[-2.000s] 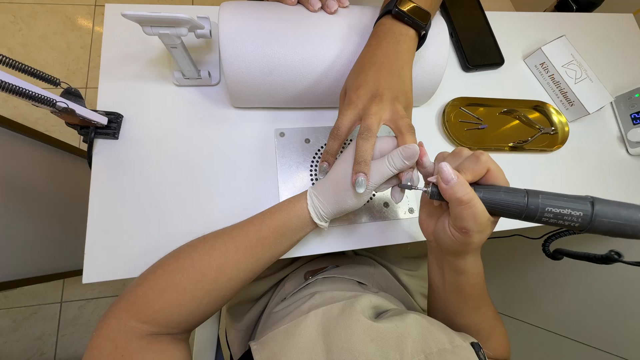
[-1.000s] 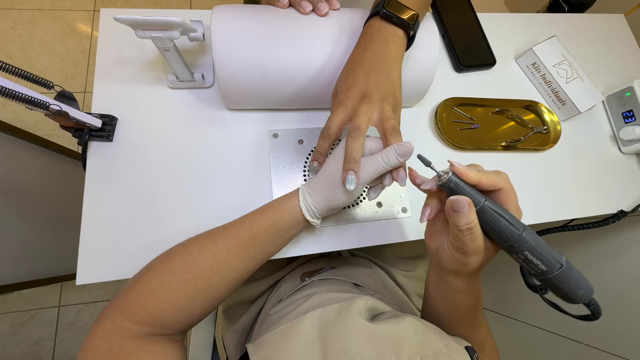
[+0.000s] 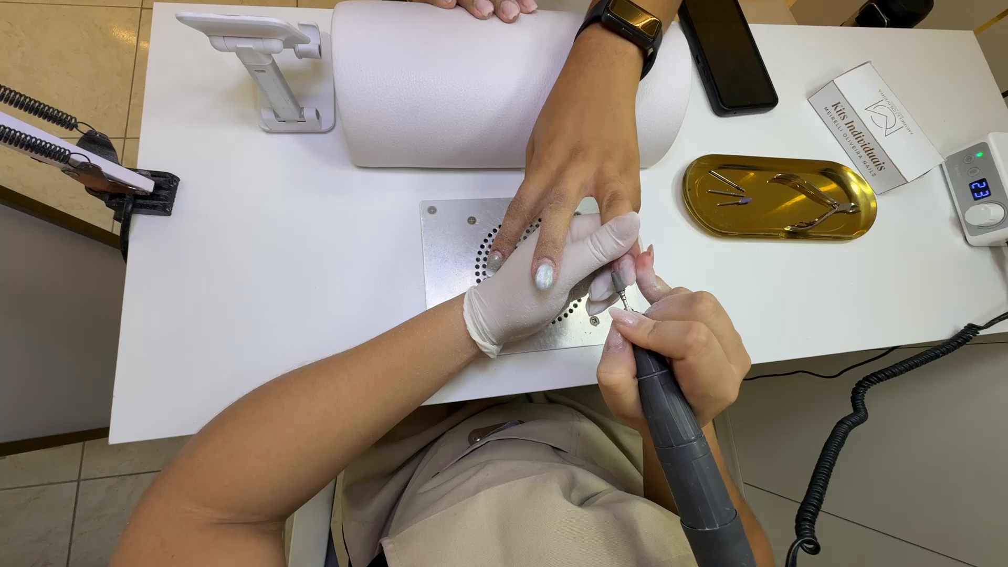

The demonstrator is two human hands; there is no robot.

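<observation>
My left hand [image 3: 543, 287], in a white glove, holds the fingers of another person's hand [image 3: 587, 153] over a perforated metal plate [image 3: 449, 272]. Two of that person's fingers, spread apart, lie across the back of my glove. In my bare right hand [image 3: 685, 346] is a dark grey electric nail drill handpiece [image 3: 681, 453], its body slanting down and to the right. The drill bit [image 3: 618, 282] is at a fingertip of the held hand; whether it touches the nail cannot be told. Parts of the held fingers are hidden by my glove.
A white cushioned armrest [image 3: 441, 87] lies across the table, beside a white stand [image 3: 272, 83]. To the right are a phone [image 3: 728, 59], a gold tray [image 3: 705, 216] with nippers [image 3: 815, 201] and bits, a box [image 3: 878, 126] and the drill's control unit [image 3: 980, 193]. A lamp clamp [image 3: 157, 193] grips the left edge.
The handpiece has swung from pointing right to pointing down and right. Its bit was apart from the fingers one second ago and is now at a fingertip. My left hand keeps its hold.
</observation>
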